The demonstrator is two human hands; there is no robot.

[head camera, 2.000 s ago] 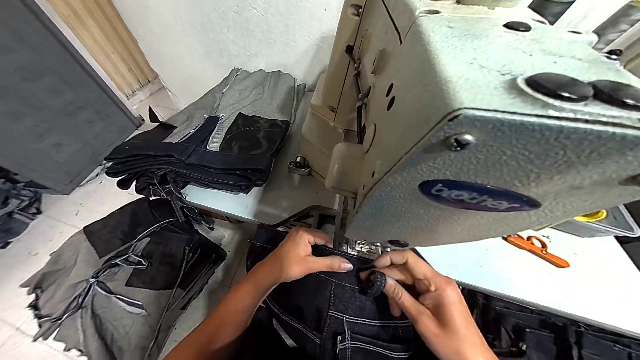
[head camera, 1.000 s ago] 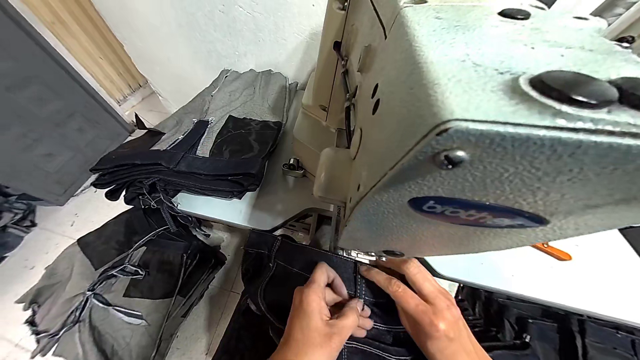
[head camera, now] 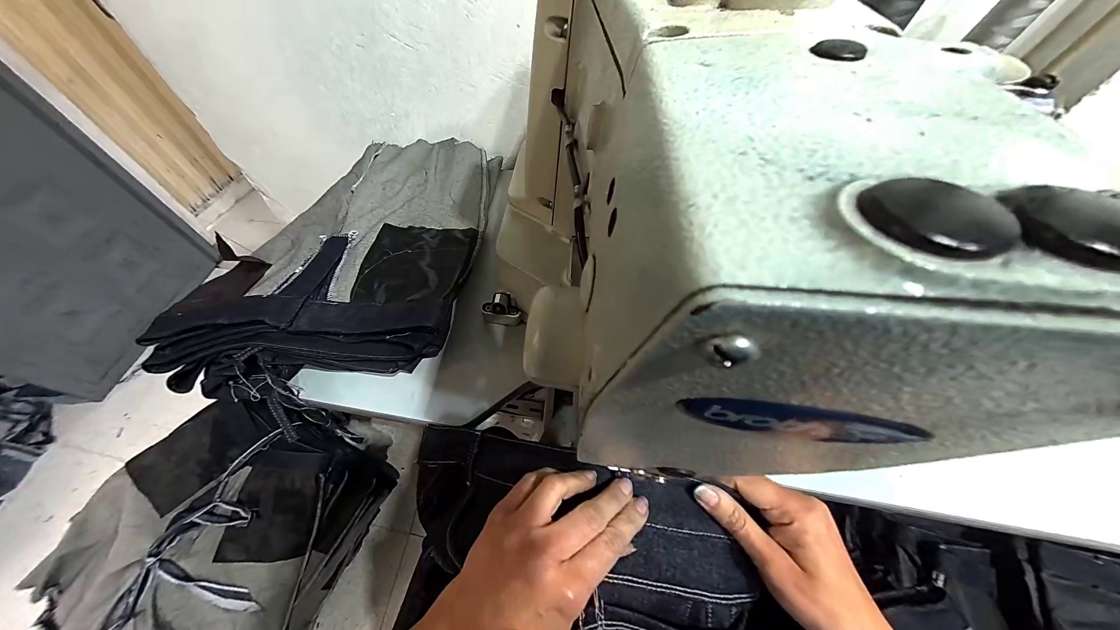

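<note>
Dark denim jeans with pale stitching lie under the head of a Brother industrial sewing machine. My left hand rests on the denim just left of the stitching area, fingers spread flat near the waistband. My right hand holds the denim edge at the right, thumb on top and fingers partly behind the cloth. The machine head hides the needle, and only a bit of the metal presser area shows between the hands.
A stack of folded dark denim pieces lies on the table left of the machine. Below it hangs a tied bundle of denim. A small metal fitting sits beside the machine. More dark garments are at lower right, by the white tabletop.
My left hand has gone from pinching the cloth to lying flatter on it, nearer the machine. My right hand has shifted right, to the denim's edge. The view has moved somewhat.
</note>
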